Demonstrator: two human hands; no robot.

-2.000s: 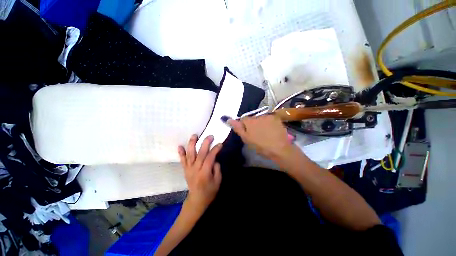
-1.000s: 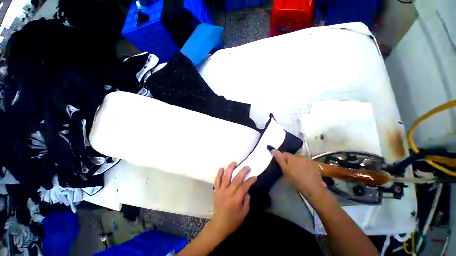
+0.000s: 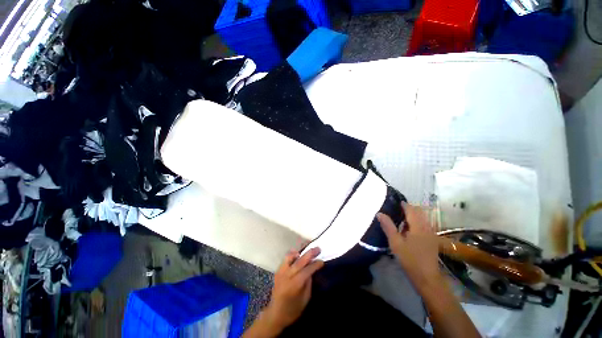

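A white band [image 3: 353,221] with a thin dark edge lies across the near right end of the off-white sleeve board [image 3: 251,162]. Black cloth [image 3: 375,236] joins its right side, with a short white strip showing on it. The speckled black part [image 3: 290,109] lies beyond the board. My left hand [image 3: 294,280] pinches the band's near end between thumb and fingers. My right hand [image 3: 410,241] is at the black cloth near the far end, thumb and fingers on its fold; whether they grip is partly hidden.
A steam iron [image 3: 492,264] with a brown handle lies just right of my right hand, by a white cloth [image 3: 488,191] on the pressing table [image 3: 475,92]. Black-and-white pieces [image 3: 119,132] are heaped at left. Blue crates [image 3: 185,307] and a red crate [image 3: 443,26] stand around.
The view has shifted left and back. My right hand has moved from the white band onto the black cloth. My left hand has gone from flat on the band to pinching its near end.
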